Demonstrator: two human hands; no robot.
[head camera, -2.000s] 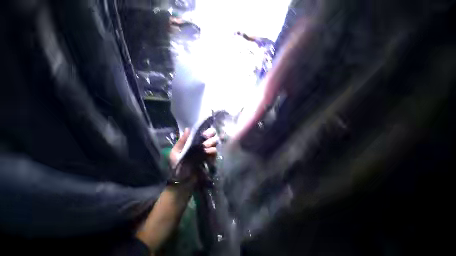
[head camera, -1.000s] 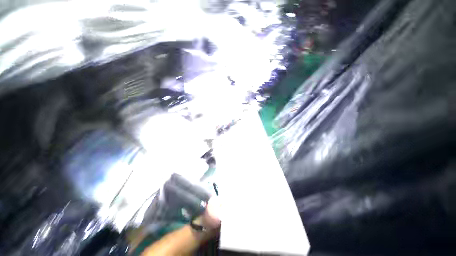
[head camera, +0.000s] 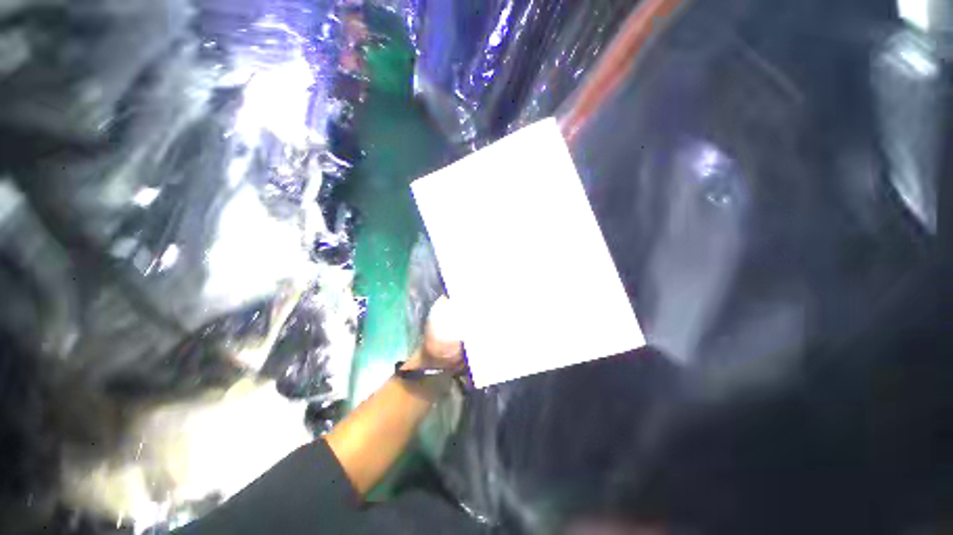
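Note:
A white paper sheet, glared to blank white, is held up near the middle of the view, tilted. My left hand, bare with a dark band at the wrist, holds the sheet at its lower left edge. Most of its fingers are hidden behind the paper. No flashlight shows. My right hand is not in view.
Shiny clear garment bags with strong glints crowd the left side. Dark bagged garments fill the right, close and blurred. A narrow strip of green floor runs between them. A reddish strip slants at the top.
The sheet has come up and now shows whole, where its lower end was near the bottom edge. The view has turned, and the green floor is now left of the sheet.

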